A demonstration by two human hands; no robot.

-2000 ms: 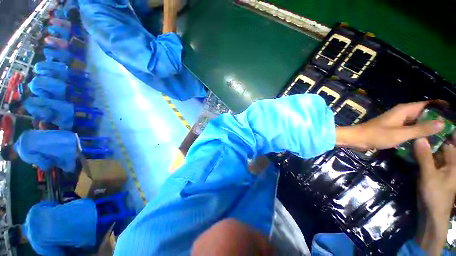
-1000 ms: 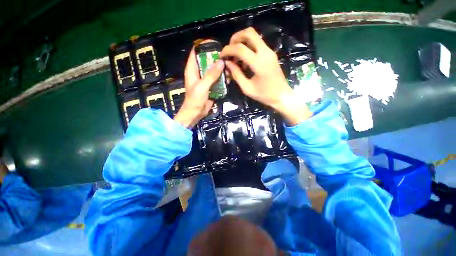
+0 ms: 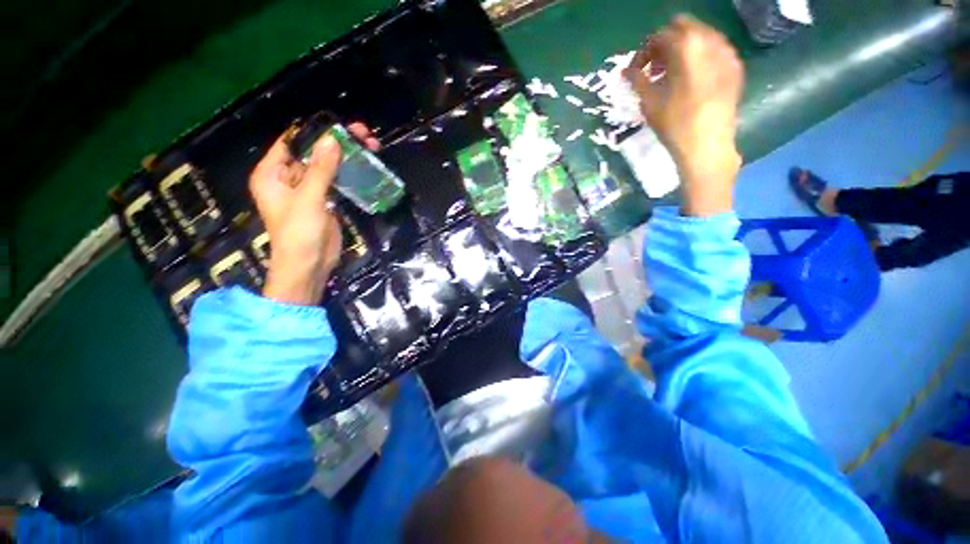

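My left hand (image 3: 298, 207) holds a half-assembled handset (image 3: 367, 179) over the black pocket tray (image 3: 425, 53); a green circuit board shows in its dark housing. My right hand (image 3: 697, 90) is raised over the pile of small white strips (image 3: 617, 98), fingers bent together; whether a strip is between them cannot be seen. Dark housings with pale gold outlines (image 3: 191, 199) sit in pockets at the tray's left. Loose green circuit boards (image 3: 482, 176) and white pieces (image 3: 524, 181) lie on its right side.
A white rectangular piece (image 3: 649, 163) lies below the strip pile. A stack of white cards (image 3: 776, 16) stands at the top right. A blue stool (image 3: 814, 278) and a person's dark-clad leg (image 3: 904, 213) are on the right. A clear compartment tray (image 3: 351, 446) shows below the bench edge.
My right hand has left the handset and moved right to the strip pile. My left hand still holds the handset. The view has turned, showing more of the loose boards and the stool.
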